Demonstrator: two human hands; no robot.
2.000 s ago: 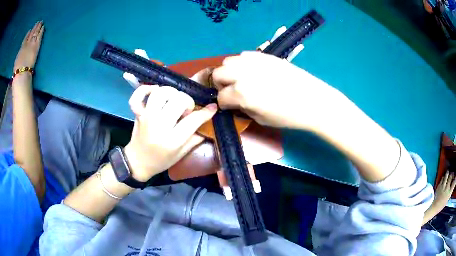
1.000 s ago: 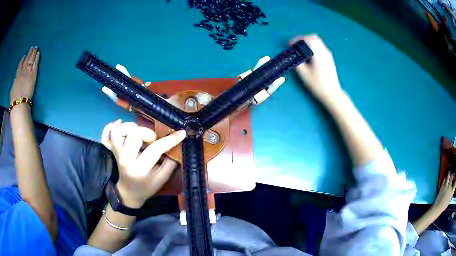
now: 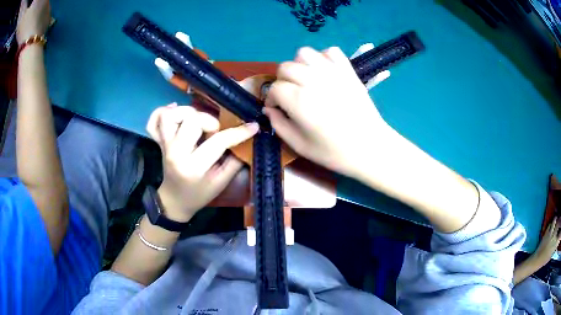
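A black three-armed frame (image 3: 269,215) lies on an orange-brown fixture (image 3: 307,187), one arm pointing toward me and two pointing away. White support tips (image 3: 163,67) stand beside the arms. My left hand (image 3: 194,154) has its index fingertip on the centre hub, the other fingers curled above the plate. My right hand (image 3: 317,101) is at the hub from the right, thumb and fingers pinched together; it covers part of the right arm. Whether a small piece is between those fingertips is hidden.
A loose pile of small black inserts (image 3: 314,12) lies on the green bench (image 3: 455,117) at the far side. A person in blue sits at left, forearm (image 3: 34,111) on the bench edge. Another person's hand (image 3: 546,243) shows at the right edge.
My right hand has come back from the bench beyond the right arm to the hub. My left fingertip remains at the hub. The neighbour's hand at left has moved farther up the picture.
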